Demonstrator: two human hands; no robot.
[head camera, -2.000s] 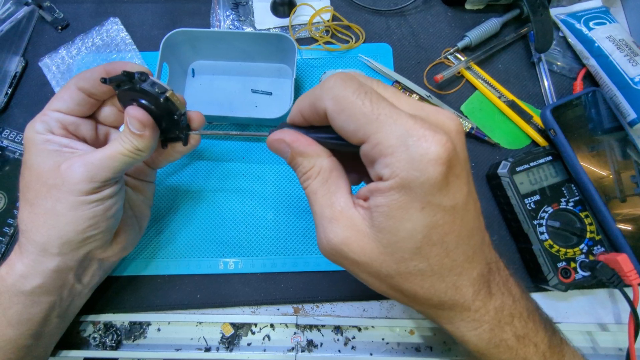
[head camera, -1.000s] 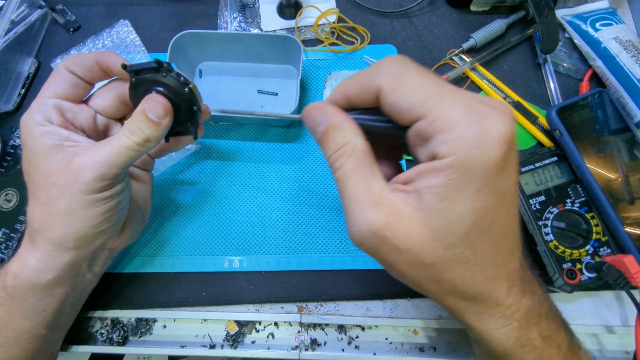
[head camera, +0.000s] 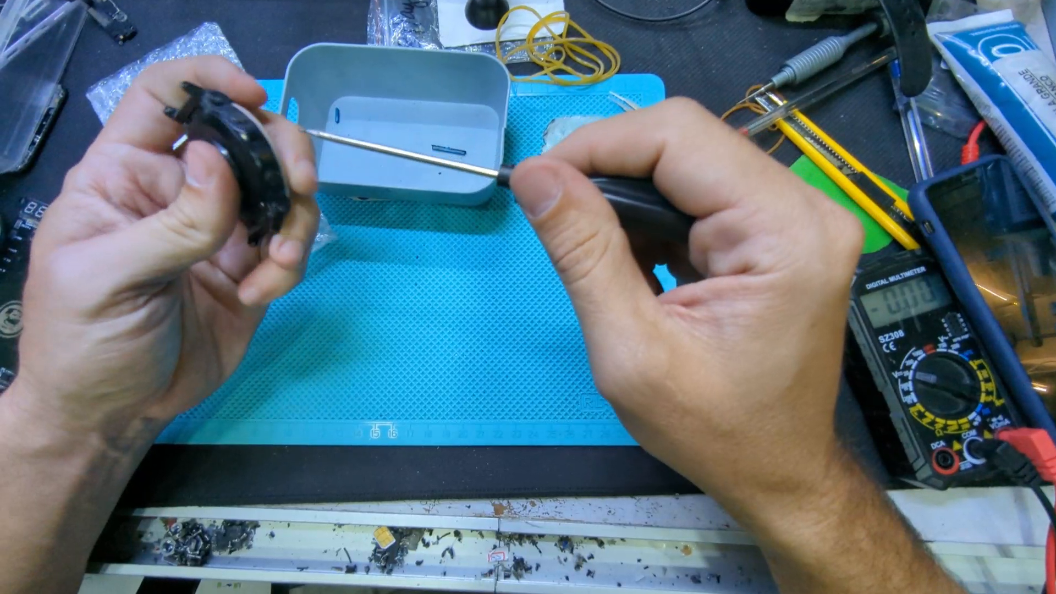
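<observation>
Between the thumb and fingers of my left hand (head camera: 165, 223) is a round black device (head camera: 243, 157), probably a watch body, tilted nearly edge-on with lugs at its ends. My right hand (head camera: 701, 272) grips the black handle (head camera: 635, 202) of a thin screwdriver (head camera: 404, 155). Its metal shaft points left across a grey-blue plastic box (head camera: 495, 107), and the tip is near my left fingers, apart from the device's visible body. Two small dark pins or strips (head camera: 448, 149) lie in the box. Under both hands lies a turquoise silicone mat (head camera: 445, 330).
At right are a digital multimeter (head camera: 932, 371) with leads, a phone (head camera: 990, 272), a yellow utility knife (head camera: 841, 169), a soldering iron (head camera: 825, 56) and a tube (head camera: 1002, 91). Rubber bands (head camera: 569, 49) lie behind the box. A metal rail (head camera: 445, 549) holding small screws and debris runs along the front.
The screwdriver tip, against the device's edge two seconds ago, is now apart from it. My left hand has turned the device from face-on to nearly edge-on.
</observation>
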